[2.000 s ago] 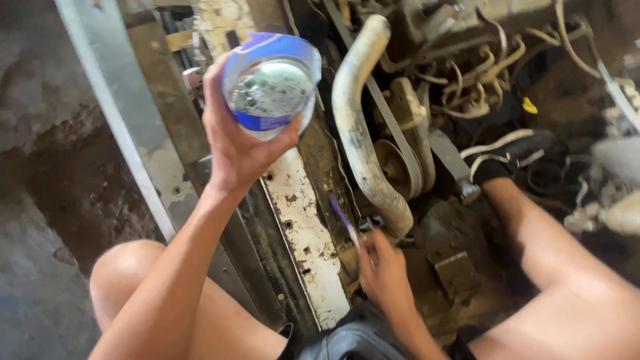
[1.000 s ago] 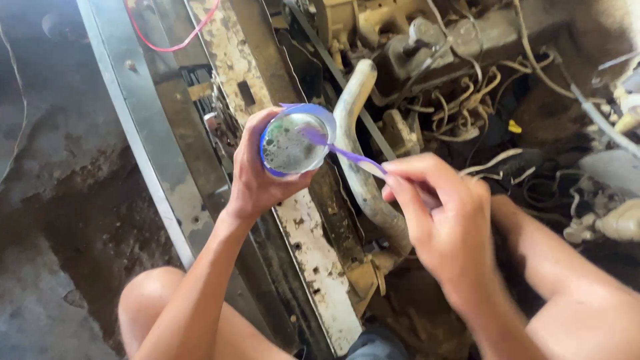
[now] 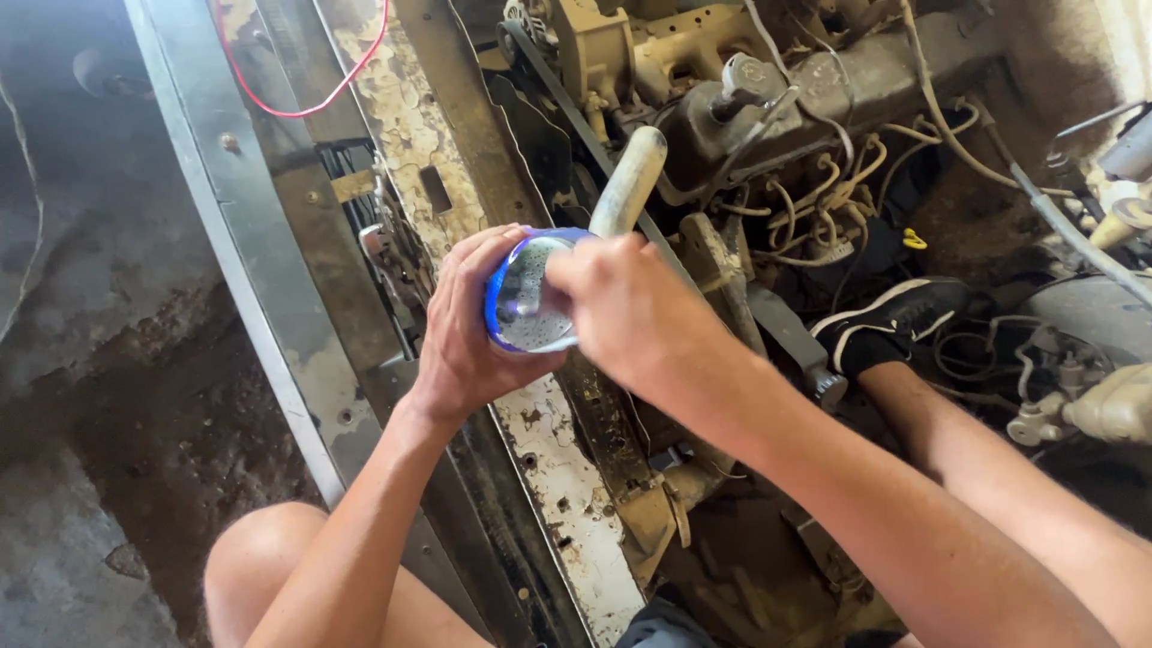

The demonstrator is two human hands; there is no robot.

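Note:
My left hand (image 3: 468,310) is wrapped around a blue-rimmed plastic cup (image 3: 498,310) and holds it over the painted metal crossmember (image 3: 562,486). Foamy, speckled grey liquid (image 3: 540,328) fills part of the cup, whose mouth faces me. My right hand (image 3: 621,301) is closed at the cup's right edge, its fingers over the mouth. The purple brush or similar thin tool is mostly hidden by these fingers; only a blurred purplish bit shows inside the cup. Just behind the right hand rises a pale curved radiator hose (image 3: 630,180).
A dusty engine (image 3: 810,99) with looped cables (image 3: 823,207) lies at the upper right. My shoe (image 3: 891,319) rests among engine bay parts. A red wire (image 3: 310,110) loops over the front body panel (image 3: 243,207). My bent knee (image 3: 261,540) is at the lower left, beside the stained floor (image 3: 162,450).
My right hand has risen from low beside the hose to the cup, bringing the purple tool into the liquid. The left hand keeps hold of the cup.

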